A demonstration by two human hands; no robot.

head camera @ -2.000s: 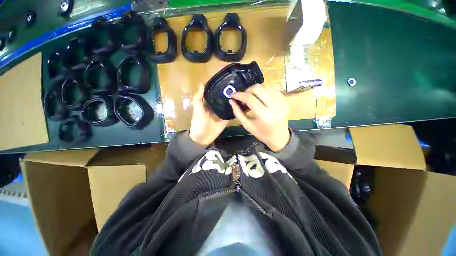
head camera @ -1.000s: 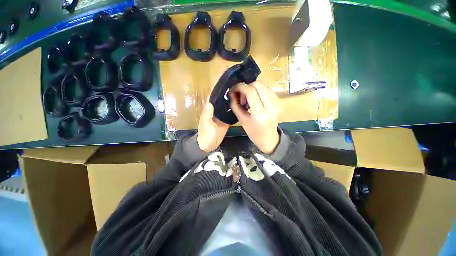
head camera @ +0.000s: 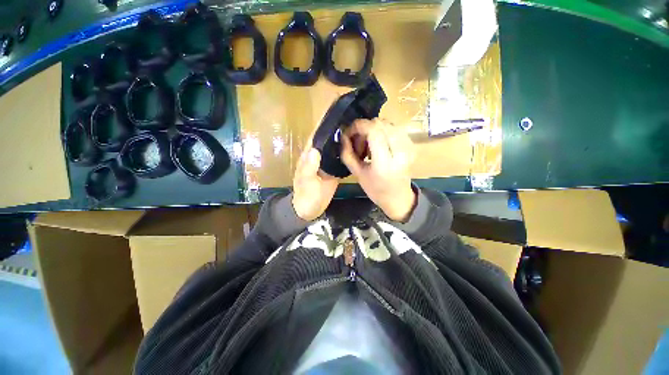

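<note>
My left hand (head camera: 315, 186) holds a black housing (head camera: 332, 139) by its lower left side, tilted on edge above the cardboard sheet (head camera: 286, 139). My right hand (head camera: 384, 165) has its thumb and fingers bunched against the housing's face. A sliver of the white ring (head camera: 337, 135) shows beside my right fingertips. The fingers hide the rest of the ring; whether they grip it cannot be seen. Three open black frames (head camera: 298, 50) stand in a row at the sheet's back edge. One loose white ring (head camera: 525, 124) lies on the green surface to the right.
Several black open frames (head camera: 149, 102) crowd the green bench at left, beside another cardboard piece (head camera: 29, 139). A white-wrapped block (head camera: 469, 33) and a thin dark item (head camera: 456, 128) are at the sheet's right end. Open cartons (head camera: 174, 271) stand below the bench on both sides.
The housing has turned from face-up to tilted on edge. My right fingers have closed in over the ring and now cover most of it. The view has shifted slightly.
</note>
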